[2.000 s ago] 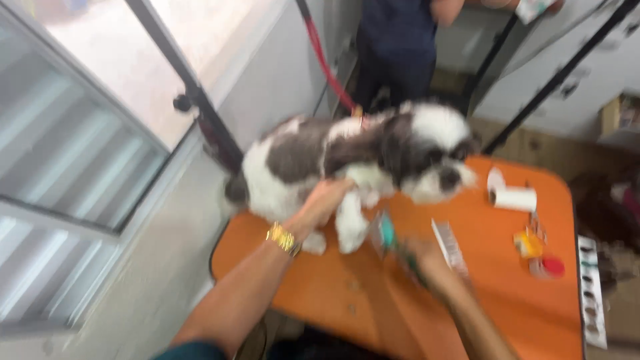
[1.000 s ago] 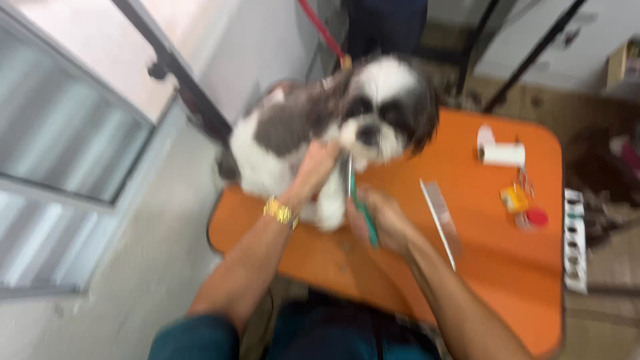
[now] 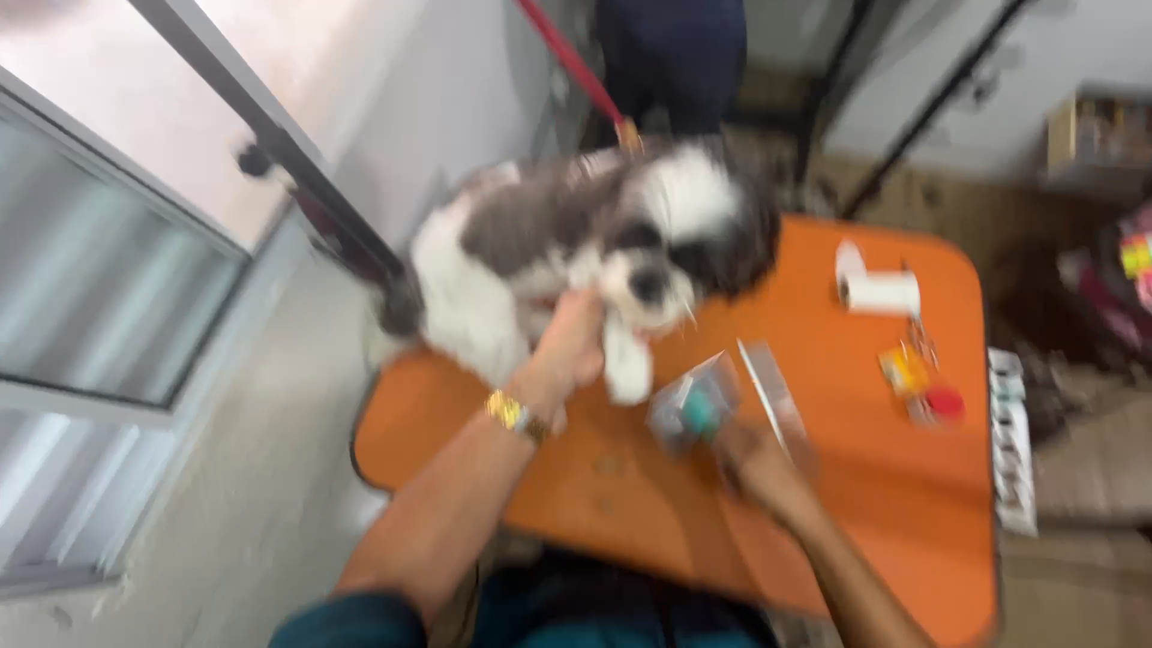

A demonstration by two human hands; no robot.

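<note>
A grey and white dog (image 3: 540, 225) is on the orange grooming table (image 3: 900, 504), its head turned toward me. My left hand (image 3: 567, 346), with a gold watch at the wrist, holds the dog near its chest and front leg; the fingertips are partly hidden by fur. To the right, my right hand (image 3: 751, 459) grips teal-handled scissors (image 3: 697, 409), heavily blurred by motion, over the table. A metal grooming comb (image 3: 769, 387) lies just beyond that hand.
A red leash (image 3: 576, 63) runs up from the dog's neck. On the table's right are a white roll (image 3: 882, 292), an orange packet (image 3: 904, 369) and a red-capped item (image 3: 943, 402). A black post (image 3: 306, 180) rises at left. A person (image 3: 670, 54) stands behind the table.
My right hand with the scissors has moved away from the dog's chest, toward the comb. The dog's head, facing right two seconds ago, now faces me. My left hand stays on the dog.
</note>
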